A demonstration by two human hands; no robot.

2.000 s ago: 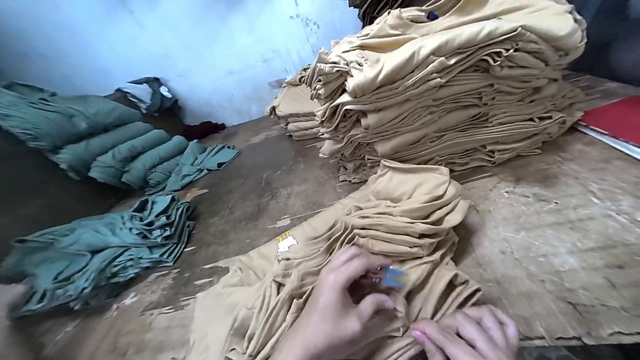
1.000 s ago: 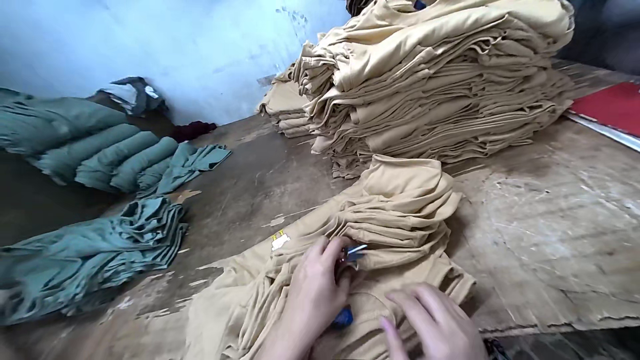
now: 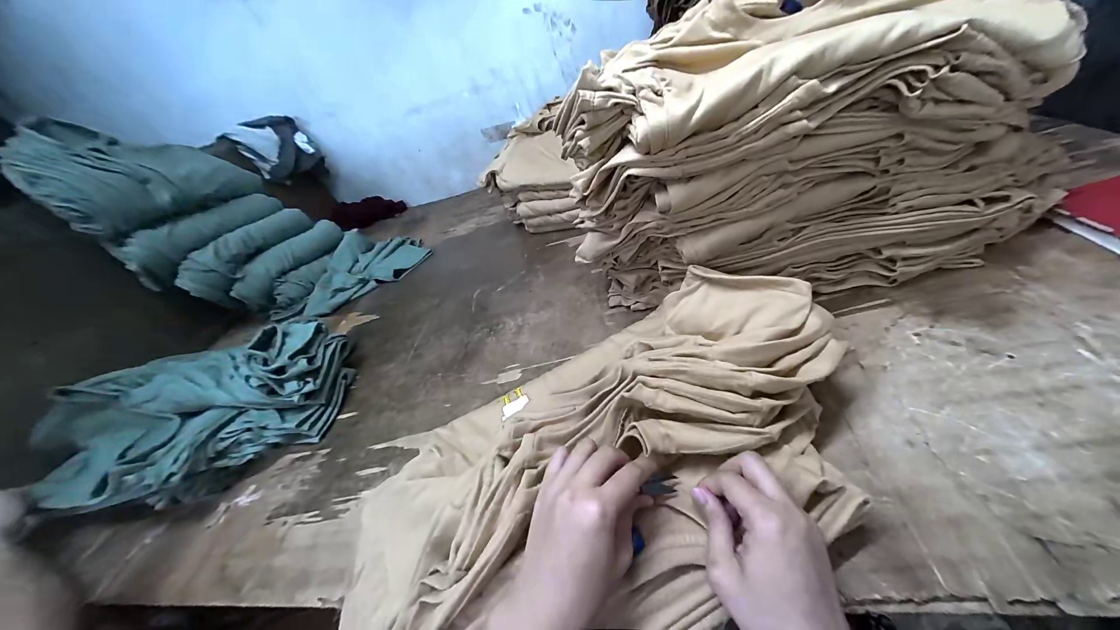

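Observation:
A bunched pile of tan knit garments [image 3: 717, 376] lies at the table's front edge, a white and yellow tag [image 3: 514, 403] on its left side. My left hand [image 3: 584, 516] rests over the cloth, closed on a small tool whose dark metal blades [image 3: 656, 486], like thread snips, stick out toward the right; a bit of blue shows beneath the palm. Just right of the blades, my right hand [image 3: 761, 534] pinches something at the cloth with thumb and fingers; what lies between them is mostly hidden.
A tall stack of folded tan garments [image 3: 822, 175] stands behind. Green garments [image 3: 201, 411] lie at left, with rolled green ones [image 3: 254, 245] beyond. A red folder [image 3: 1094, 206] sits at the right edge. Another person's blurred hand [image 3: 17, 542] is at the lower left, on the worn wooden table [image 3: 1006, 394].
My right hand was spread on the cloth one second ago and now pinches beside the blades. Another person's hand has come further in at the lower left, by the green garments.

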